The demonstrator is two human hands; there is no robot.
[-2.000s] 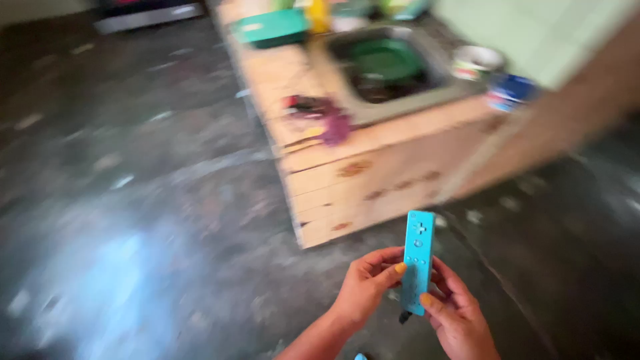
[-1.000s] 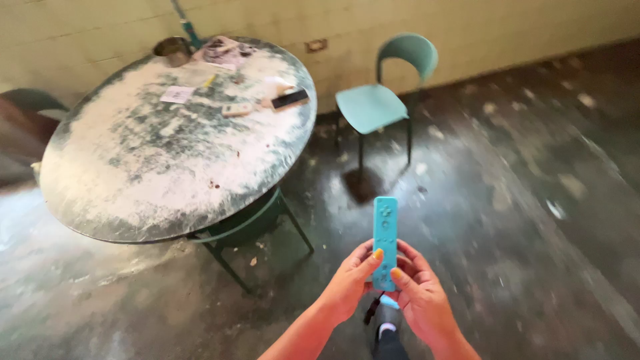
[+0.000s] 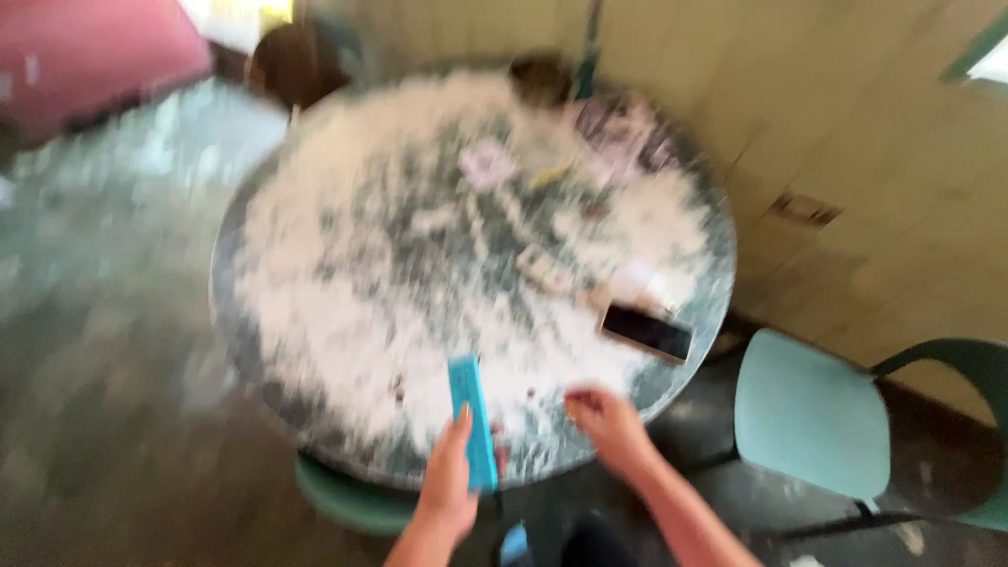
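My left hand [image 3: 453,476] grips a blue game remote [image 3: 472,425], its thumb along the top face, over the near edge of a worn round table [image 3: 339,346]. My right hand [image 3: 606,421] is off the remote, to its right, with its fingers curled and blurred; nothing can be made out in it. Beyond that hand, near the table's right rim, lies a dark-screened smartphone [image 3: 647,331]. A pale oblong object [image 3: 545,269] rests to the left of the phone.
Toward the wall, the table bears a dark pot [image 3: 542,77], a crumpled purplish cloth [image 3: 626,138], a pink paper-like piece [image 3: 487,164] and a small yellow item [image 3: 550,176]. A pale green chair [image 3: 815,417] stands right; another chair's edge [image 3: 350,496] shows under the near rim.
My right hand has let go of the remote and moved away to the right; my left hand alone holds it. The view has turned and come closer to the round table.
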